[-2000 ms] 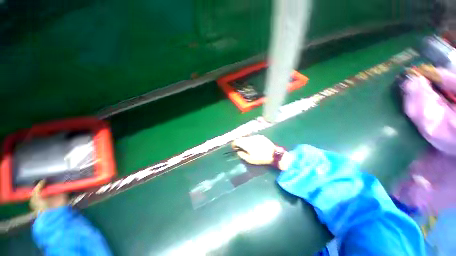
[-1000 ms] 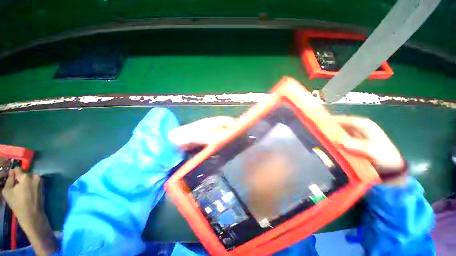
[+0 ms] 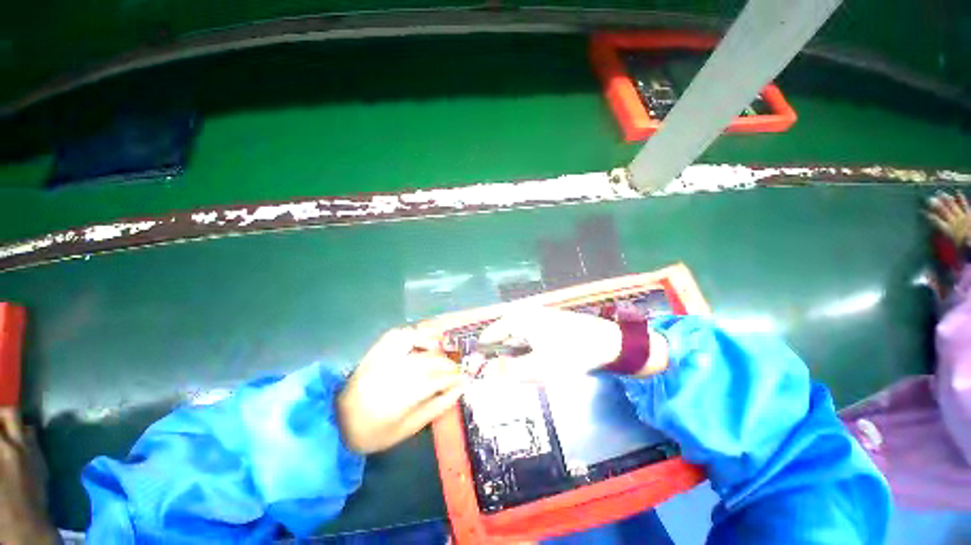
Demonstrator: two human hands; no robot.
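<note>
The orange-red carrier tray (image 3: 591, 512) lies on the dark green bench, slightly tilted in view, with an open-backed tablet unit (image 3: 522, 492) inside. The main board (image 3: 513, 436) is on the tablet's left and the silver-grey battery (image 3: 602, 417) on its right, partly under my right arm. My left hand (image 3: 399, 392) is at the tray's upper left corner, its fingertips at a tiny part too small to name. My right hand (image 3: 554, 343) reaches over the tablet to the same corner and holds a slim dark tool (image 3: 503, 348), probably tweezers. Its wrist has a dark red band.
Beyond the chipped edge (image 3: 351, 209), the green conveyor belt (image 3: 426, 144) carries another orange tray (image 3: 639, 125) and a dark flat panel (image 3: 126, 147). A grey post (image 3: 724, 96) stands at the edge. Other people's hands show at far left and right. A dark square (image 3: 582, 251) lies behind my tray.
The tray has gone from being held up and tilted in both hands to lying on the bench. My hands have moved to its upper left corner, and the slim tool now shows in my right hand.
</note>
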